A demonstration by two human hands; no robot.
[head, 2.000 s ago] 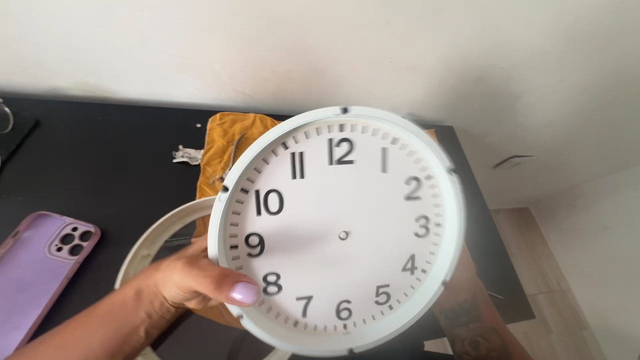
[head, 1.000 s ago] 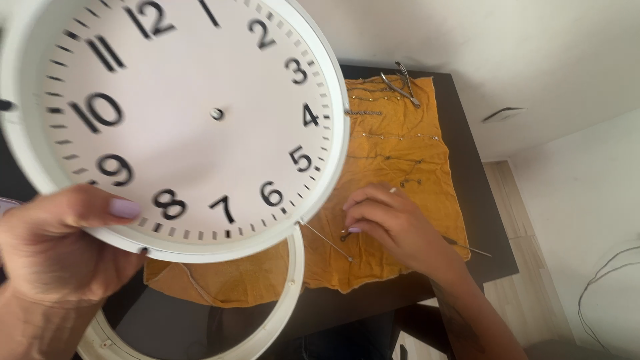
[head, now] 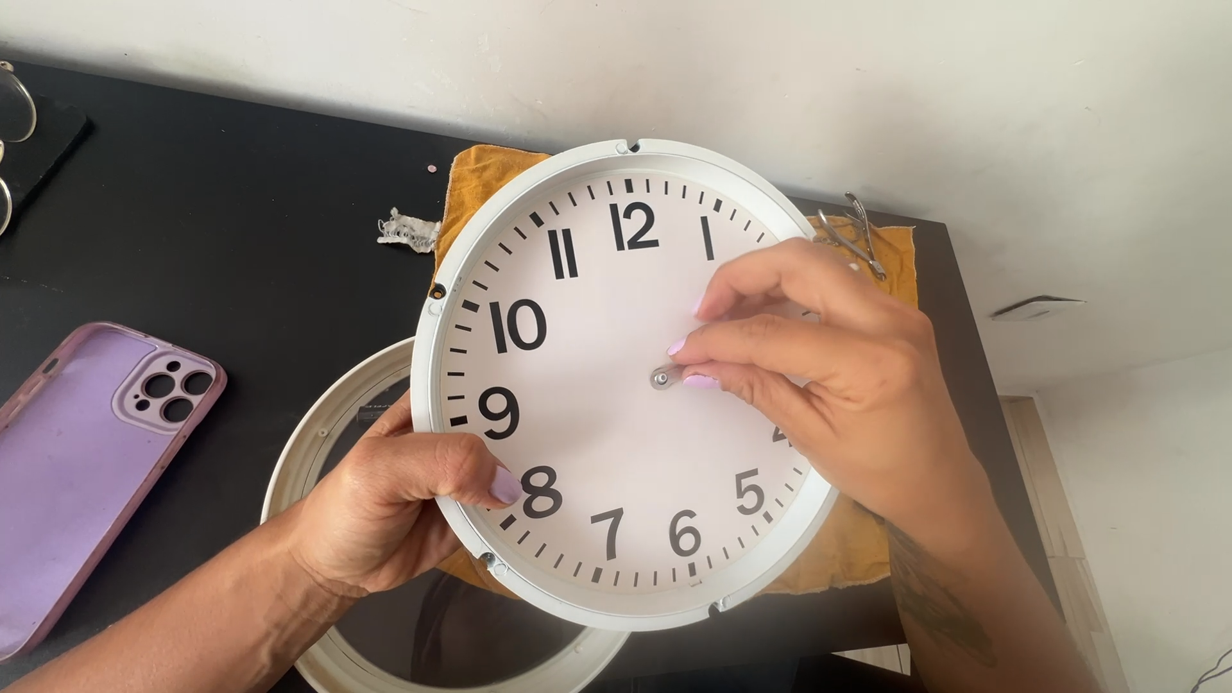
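Note:
My left hand (head: 414,510) grips the lower left rim of a round white wall clock body (head: 616,385), thumb on the dial near the 8. My right hand (head: 818,356) pinches a small metal washer or wrench-like piece (head: 662,376) between thumb and index finger, its ringed end over the central shaft; its exact kind is unclear. The hand covers the dial's right side around the 2 and 3. Under the clock lie a white ring-shaped frame (head: 318,443) and an orange cloth (head: 890,260). Metal nippers (head: 866,236) rest at the cloth's upper right.
A purple phone case (head: 77,472) lies on the black table (head: 241,241) at left. Eyeglasses (head: 14,106) are at the far left edge. A scrap of white material (head: 409,231) lies beside the cloth. The wall (head: 577,67) runs behind the table.
My right hand has moved from the orange cloth up to the clock's centre and now holds a small metal piece there. The clock stays in my left hand. The view has shifted left.

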